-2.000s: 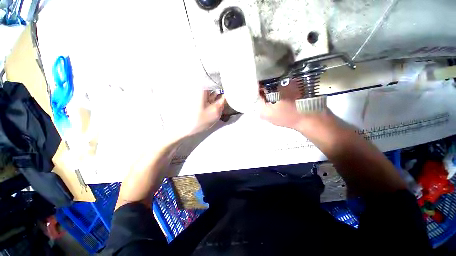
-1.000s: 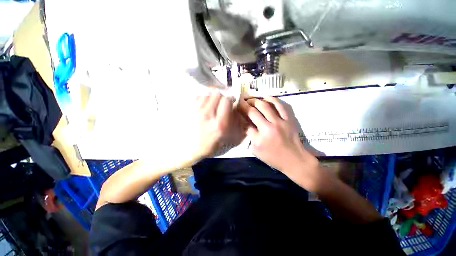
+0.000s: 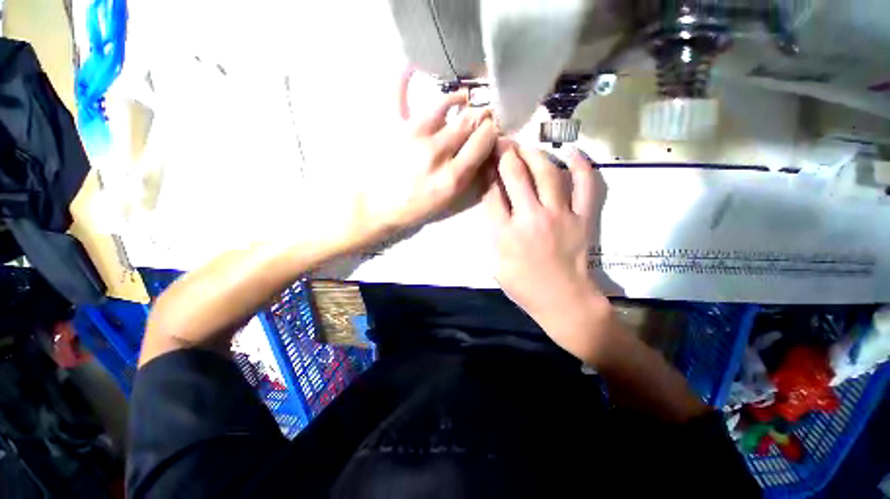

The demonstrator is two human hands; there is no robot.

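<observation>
My left hand [image 3: 457, 151] is at the needle area of the sewing machine [image 3: 546, 44], its fingers bent and bunched near the presser foot [image 3: 478, 95]. My right hand [image 3: 545, 210] lies just to its right, palm down, fingers pointing at the same spot, its fingertips touching or nearly touching the left fingers. A small pale piece of fabric seems to be at the fingertips, but glare and the fingers hide it. I cannot tell how either hand grips it.
Blue-handled scissors [image 3: 101, 68] lie at the table's left. A dark bag or cloth [image 3: 37, 166] is beyond a tan board [image 3: 90, 219]. A ruler scale [image 3: 732, 261] runs along the front edge. Blue baskets [image 3: 820, 448] stand below; the right one holds red scraps [image 3: 805, 380].
My left hand has moved up, closer to the presser foot, with its fingers more bunched. My right fingers have straightened forward. The view has shifted, and the machine head looks larger.
</observation>
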